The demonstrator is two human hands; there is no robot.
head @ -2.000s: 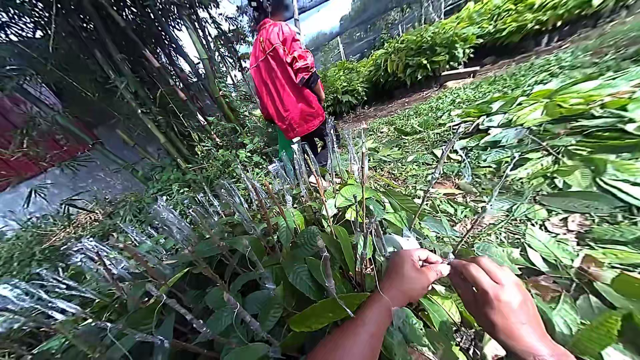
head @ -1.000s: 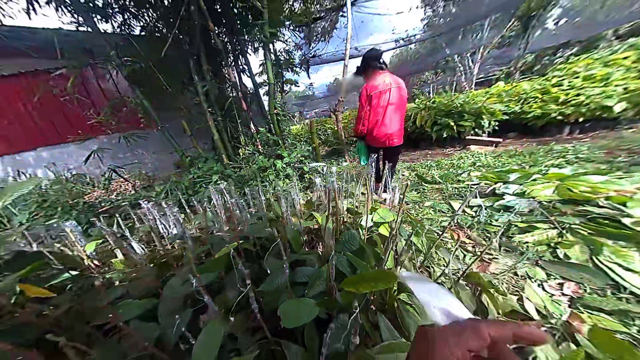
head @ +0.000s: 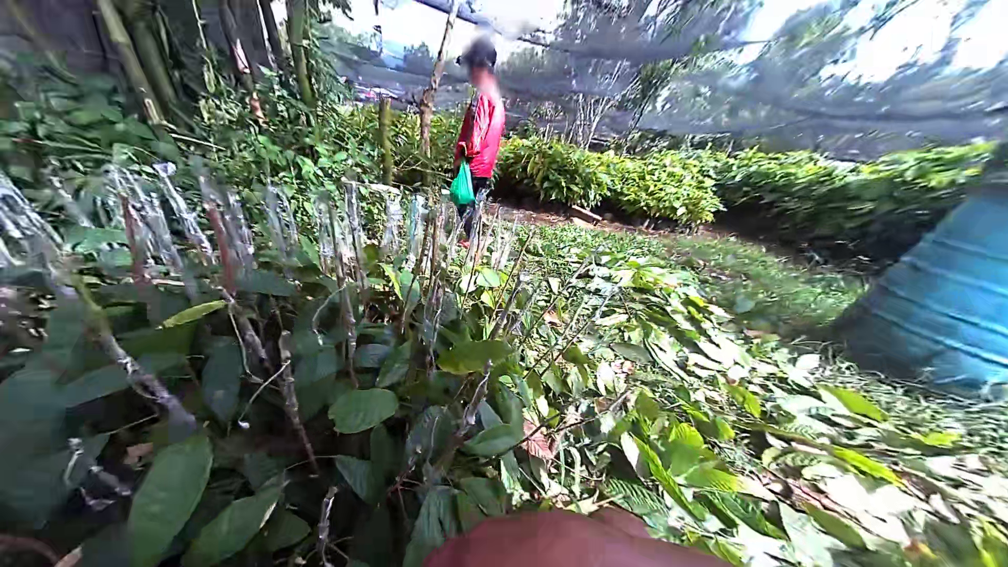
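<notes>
Only a blurred part of one hand, seemingly my left hand (head: 567,542), shows at the bottom edge; its fingers and anything in them are hidden. It is nearest to the leafy plants at the lower middle. Stems wrapped in clear plastic film (head: 346,236) stand upright in a dense row from the left to the middle. Among them, a bare-topped stem (head: 290,394) leans over broad green leaves (head: 364,409). My right hand is out of view.
A person in a red jacket (head: 482,134) stands beyond the stems with a green bag (head: 462,185). Cut leaves (head: 669,441) cover the ground at right. A large blue ribbed object (head: 937,307) stands at the right edge. Leafy plants (head: 622,177) line the back under dark netting (head: 709,94).
Both hands met at the lower right two seconds ago; now only part of one shows at the bottom. The view has swung right. The person in red has turned, and the green bag shows more fully.
</notes>
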